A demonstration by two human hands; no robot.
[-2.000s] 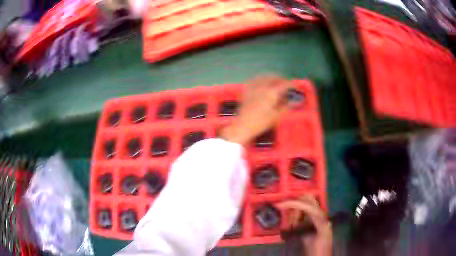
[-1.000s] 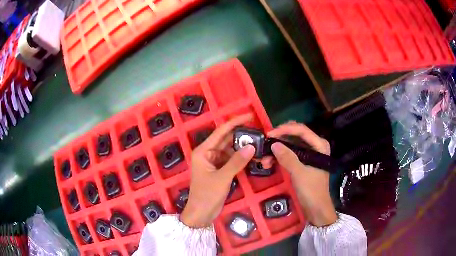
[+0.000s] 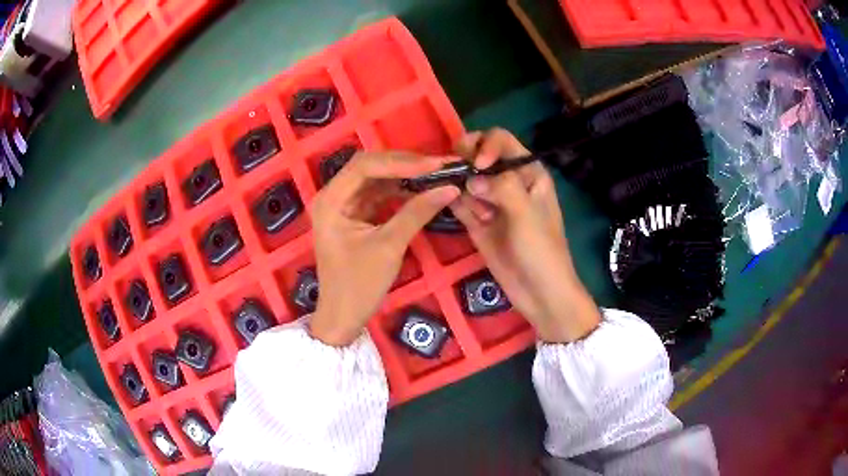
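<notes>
My left hand (image 3: 367,223) holds a black watch case (image 3: 437,177) edge-on between thumb and fingers, above the orange-red parts tray (image 3: 244,290). My right hand (image 3: 516,218) pinches a black watch strap (image 3: 517,162) with its end against the side of the case. The strap's free part runs right, over the dark pile. Whether it is seated in the case cannot be told. Black watch cases (image 3: 277,206) sit in many tray pockets. Two pockets at the tray's upper right hold no case. My hands hide some pockets.
A dark bundle of straps (image 3: 651,177) with shiny ends lies to the right. Crumpled clear bags (image 3: 772,139) lie beyond it. A clear plastic bag (image 3: 79,418) is at lower left. Other red trays (image 3: 130,42) are at the upper left and upper right (image 3: 688,20).
My hands have tilted the case from back-facing to edge-on, with the strap still against it. The view has shifted, so tray and hands appear higher and further left.
</notes>
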